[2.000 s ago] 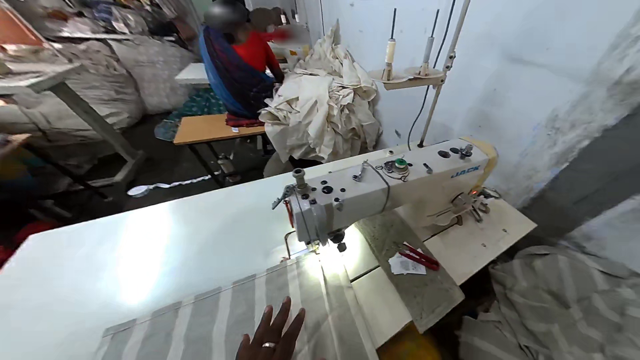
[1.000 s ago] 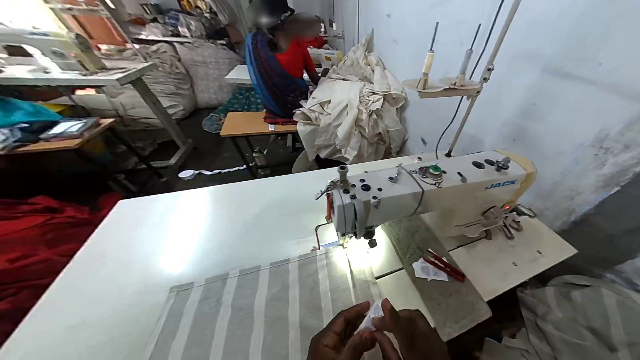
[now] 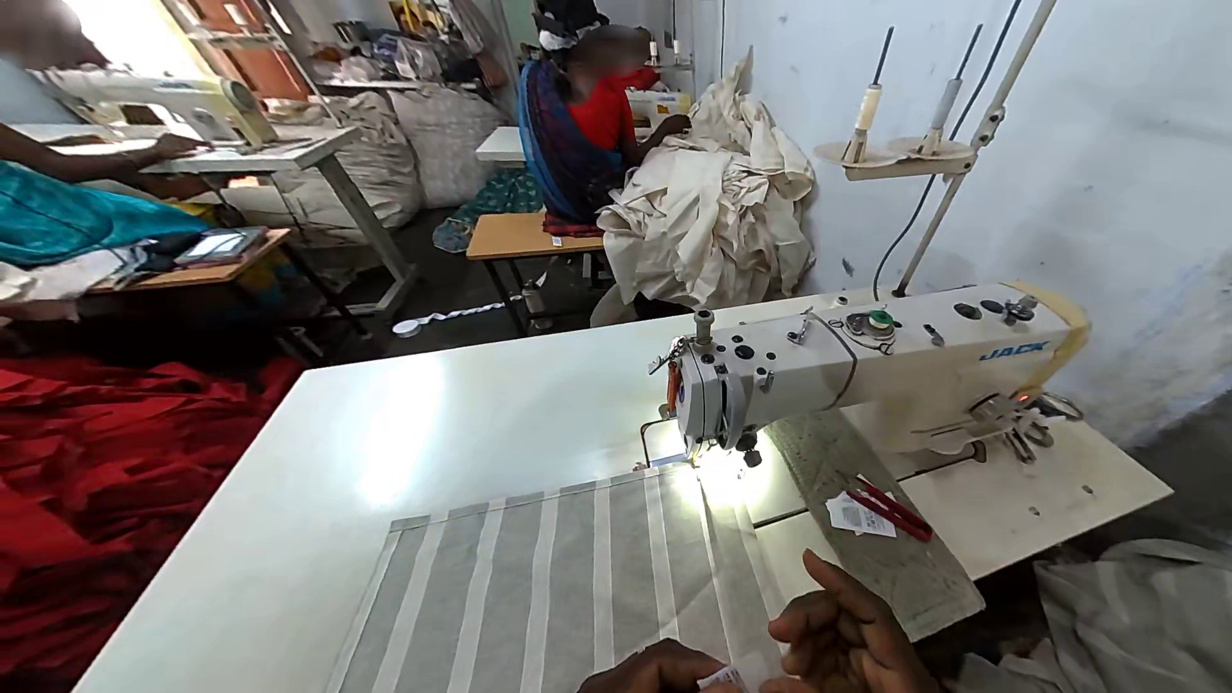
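Note:
Grey and white striped fabric (image 3: 568, 568) lies flat on the white table of a Jack sewing machine (image 3: 828, 366), its far edge reaching the lit needle area. At the bottom edge, my left hand (image 3: 654, 669) pinches a small white printed label (image 3: 724, 679) over the cloth. My right hand (image 3: 852, 626) is just right of it, index finger raised and fingers curled; a pale translucent piece shows between the hands, and whether the right fingertips grip it is unclear. Red thread snips (image 3: 890, 510) and white printed labels (image 3: 859, 515) rest on the machine bed.
Red cloth (image 3: 125, 500) is heaped left of the table. Behind, one person (image 3: 597, 125) sits near a cream fabric pile (image 3: 717, 192); another (image 3: 87, 192) works at a machine at left. Thread cones (image 3: 868, 108) stand at right. Striped cloth (image 3: 1136, 606) hangs at lower right.
Two seconds ago one hand lay spread on the striped fabric; both hands then came together around a small white piece. Now the right hand is opened more, beside the left. The view has shifted left.

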